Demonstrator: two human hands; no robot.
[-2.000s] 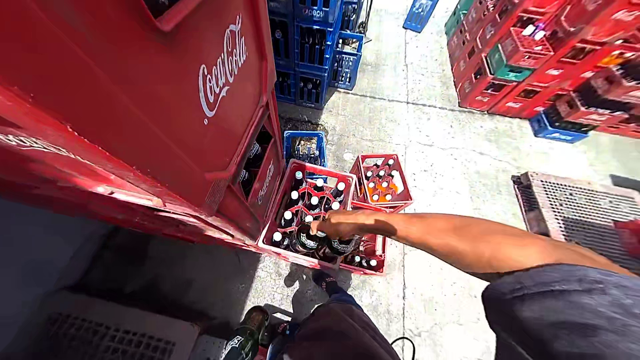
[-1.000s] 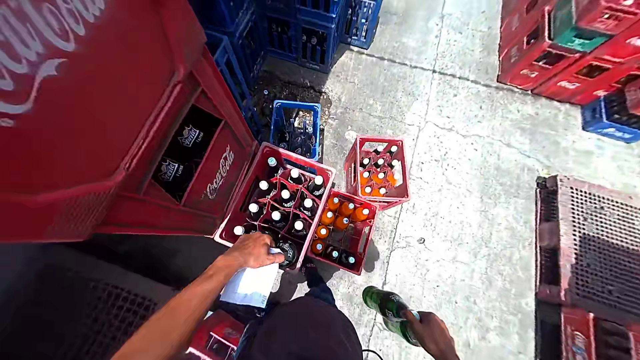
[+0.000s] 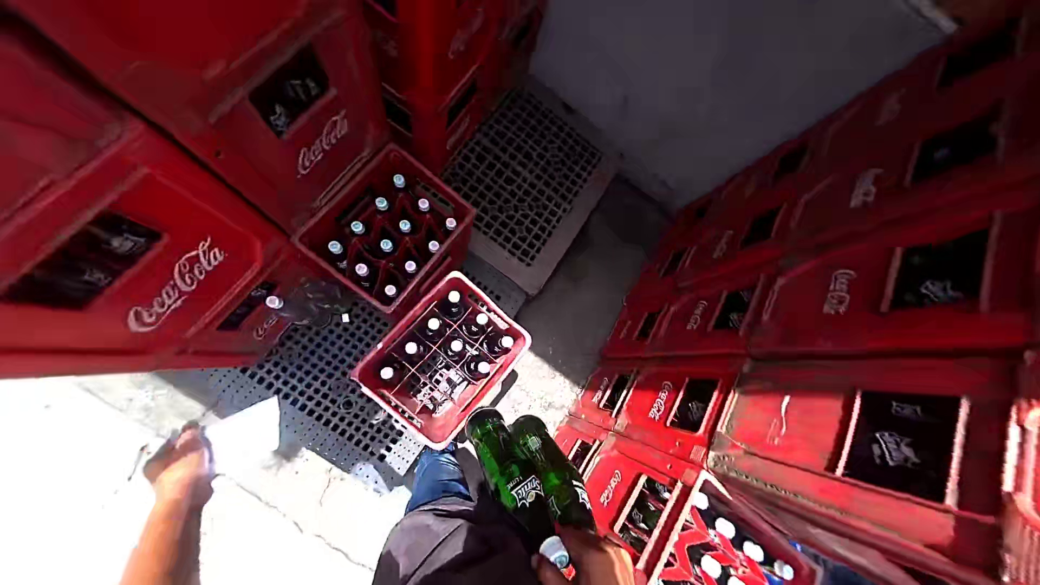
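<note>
My right hand (image 3: 589, 556), at the bottom edge, grips two green glass Sprite bottles (image 3: 532, 471) near their capped ends, side by side with their bases pointing forward. On the left, my left hand (image 3: 179, 463) holds a white sheet of paper (image 3: 244, 431) over the bright floor. Ahead of my legs stands a red plastic crate (image 3: 520, 341) with several dark capped bottles and some compartments without a bottle at its near side. Beyond it sits another red crate (image 3: 463, 211) filled with dark capped bottles. A dark bottle (image 3: 305, 305) lies beside the crate stack on the left.
Stacks of red Coca-Cola crates rise on the left (image 3: 187, 276) and right (image 3: 812, 325). Gridded plastic pallets (image 3: 528, 171) lie on the floor between them. At the lower right a red crate (image 3: 707, 479) holds white-capped bottles. A grey wall (image 3: 691, 73) stands behind.
The view has swung to another group of crates. My left hand with the paper has left the bottle crate it was over. My right hand now holds two green bottles close before me.
</note>
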